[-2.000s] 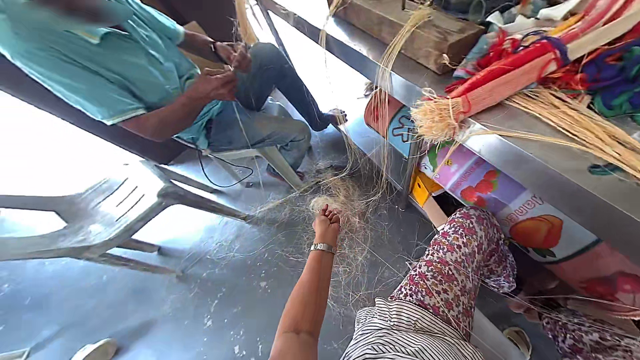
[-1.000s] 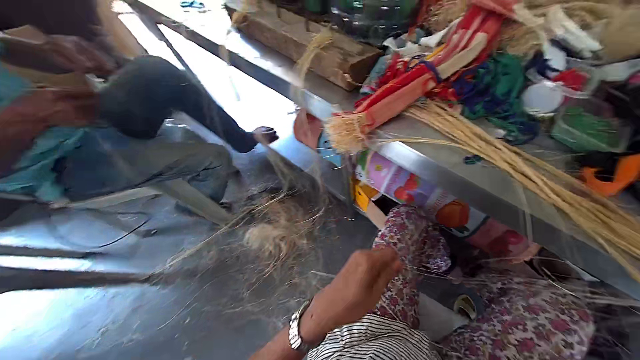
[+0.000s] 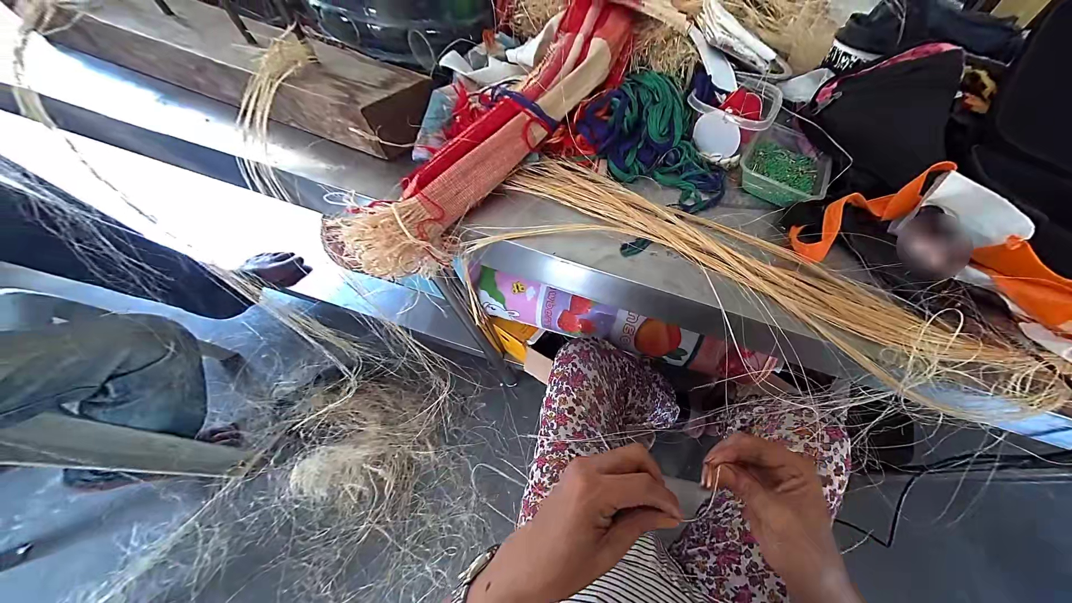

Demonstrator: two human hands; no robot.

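Over my lap, my left hand pinches a thin plant fibre strand between thumb and fingers. Facing it, a short gap to the right, my right hand has its fingertips closed on the same fine fibre, as far as its thinness lets me see. On the metal table in front lies a long bundle of straw-coloured fibres. A rolled red and peach woven piece with a frayed fibre end rests beside it.
A wooden beam lies at the table's left. Green and blue cords, a plastic tub of green bits and a black bag stand behind the bundle. Loose fibres litter the floor beside another person's leg.
My left hand has come from over the floor fibres to my lap, where both hands now face each other. My right hand has come into view. The view has swung right.
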